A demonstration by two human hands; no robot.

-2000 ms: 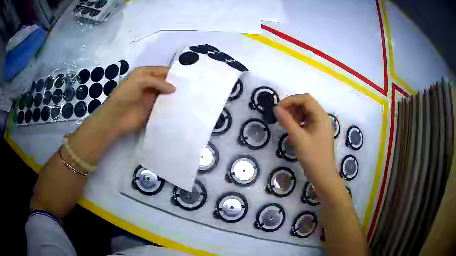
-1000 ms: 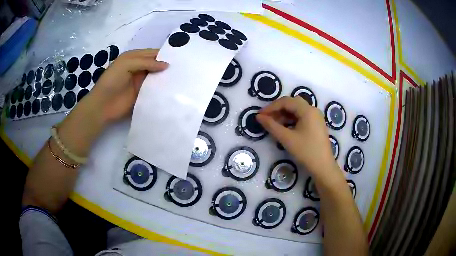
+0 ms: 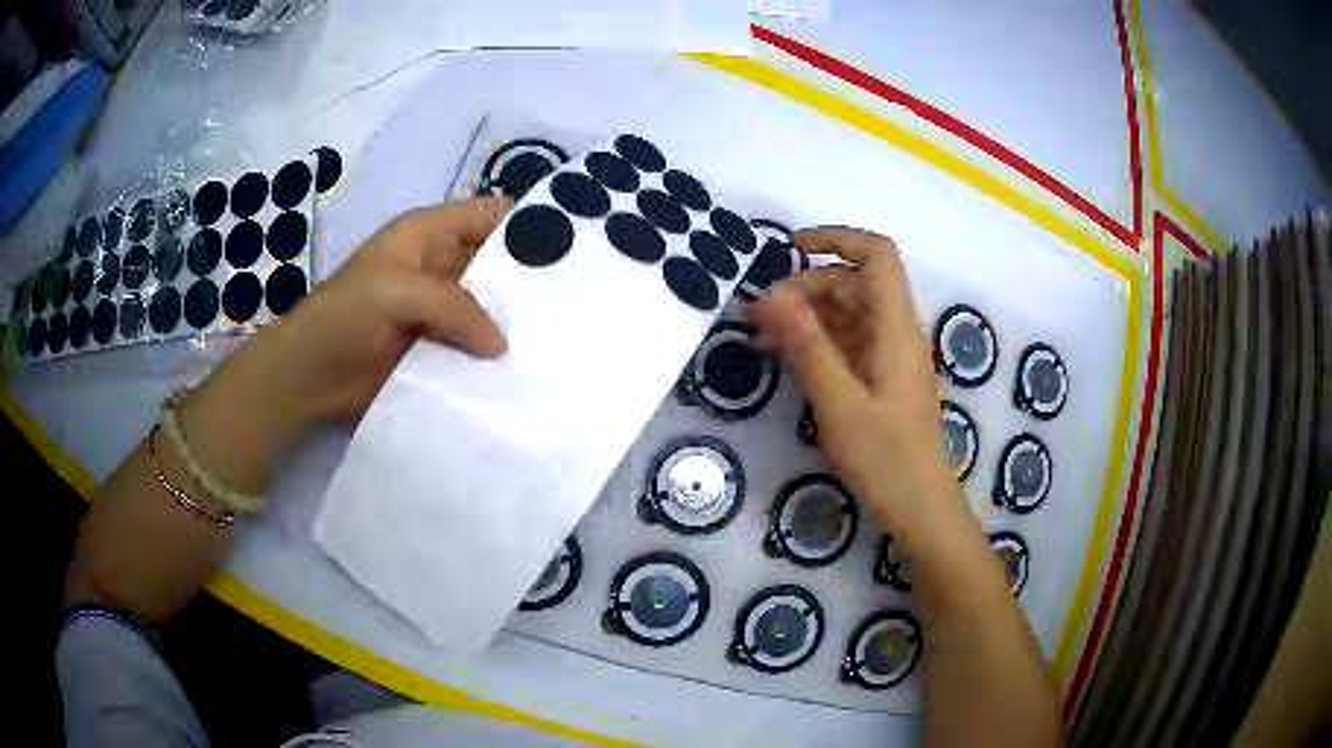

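Note:
My left hand (image 3: 416, 292) grips the left edge of a white liner sheet (image 3: 482, 424) with rows of black discs (image 3: 636, 237) at its far end and blank white below. The sheet hangs tilted over the foam tray (image 3: 752, 555). My right hand (image 3: 847, 336) is at the sheet's right edge near the discs, fingers bent and slightly blurred; whether it holds anything cannot be seen. Round units sit in rows in the tray. One unit below the sheet's corner (image 3: 732, 370) has a black centre; others, such as one in the middle (image 3: 695, 485), have silver centres.
Spare disc sheets (image 3: 175, 263) lie at the left, partly under shiny clear plastic. A stack with layered edges (image 3: 1227, 497) stands at the right. Yellow and red tape (image 3: 950, 139) marks the white bench. A blue and white item (image 3: 51, 132) lies far left.
The right hand put a black disc on a second-row unit, then moved up to the sheet's edge. The left hand lowered and tilted the sheet towards the right hand, baring a unit at the far left.

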